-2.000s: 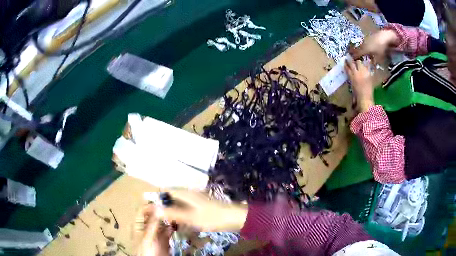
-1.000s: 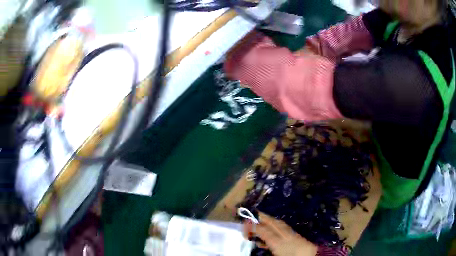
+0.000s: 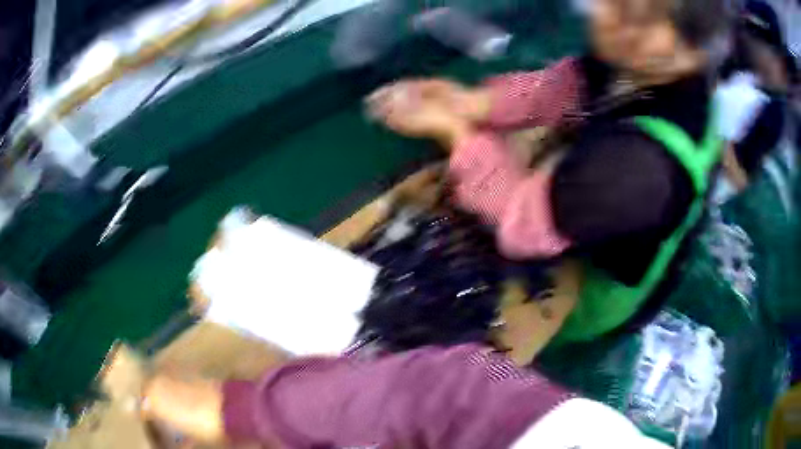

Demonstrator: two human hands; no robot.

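My right hand [image 3: 167,405], below a maroon sleeve, reaches to the tan bench [image 3: 206,359] at lower left. It is badly blurred; whether it holds anything cannot be told. I cannot make out my left hand. White cartons [image 3: 285,285] lie together at the bench edge beside the belt, above my forearm. A heap of black straps or cables [image 3: 430,294] lies right of them, partly hidden by my sleeve and the neighbour's arm.
A neighbouring worker in a green apron [image 3: 672,219] reaches over the green conveyor belt [image 3: 263,167]. A blurred carton [image 3: 461,33] and a pale corded piece [image 3: 127,203] lie on the belt. White parts [image 3: 676,377] sit at lower right.
The view has swung back from the shelf side. My right hand was by the cartons and black heap and is now at lower left. The neighbour's hands have moved from the bench out over the belt.
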